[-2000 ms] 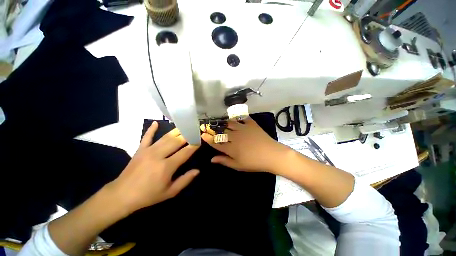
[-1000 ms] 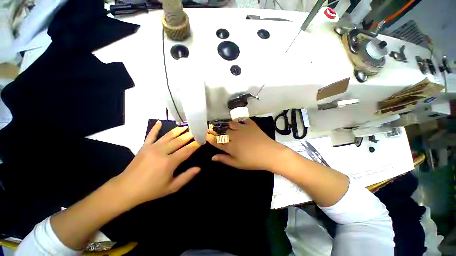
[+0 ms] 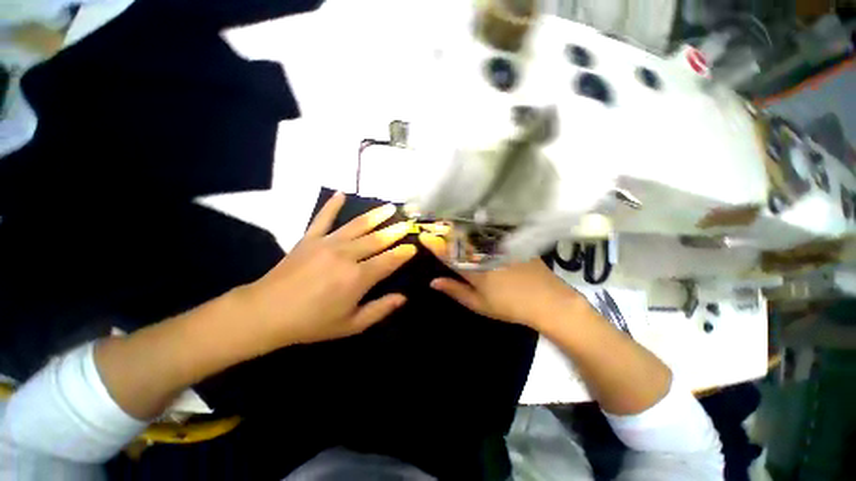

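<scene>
A dark cloth panel [image 3: 441, 366] lies on the white machine table under the needle area of the sewing machine [image 3: 648, 150]. My left hand [image 3: 333, 272] lies flat on the panel with fingers spread, its fingertips near the yellow-lit needle area [image 3: 422, 228]. My right hand [image 3: 502, 287] rests on the panel to the right of the needle area. Its fingers are partly hidden behind the machine head, which is blurred. Neither hand visibly grips anything.
Dark notched cloth pieces [image 3: 178, 122] lie on the table at the left. Black-handled scissors [image 3: 595, 262] and silver snips [image 3: 612, 310] lie right of my right hand. A yellow rail [image 3: 192, 430] shows below the table edge at the lower left. Dark cloth [image 3: 737, 413] shows at the lower right.
The view has shifted, so the machine head appears farther right and is blurred, and more of the table behind the cloth shows. Both hands remain spread on the panel beside the needle area.
</scene>
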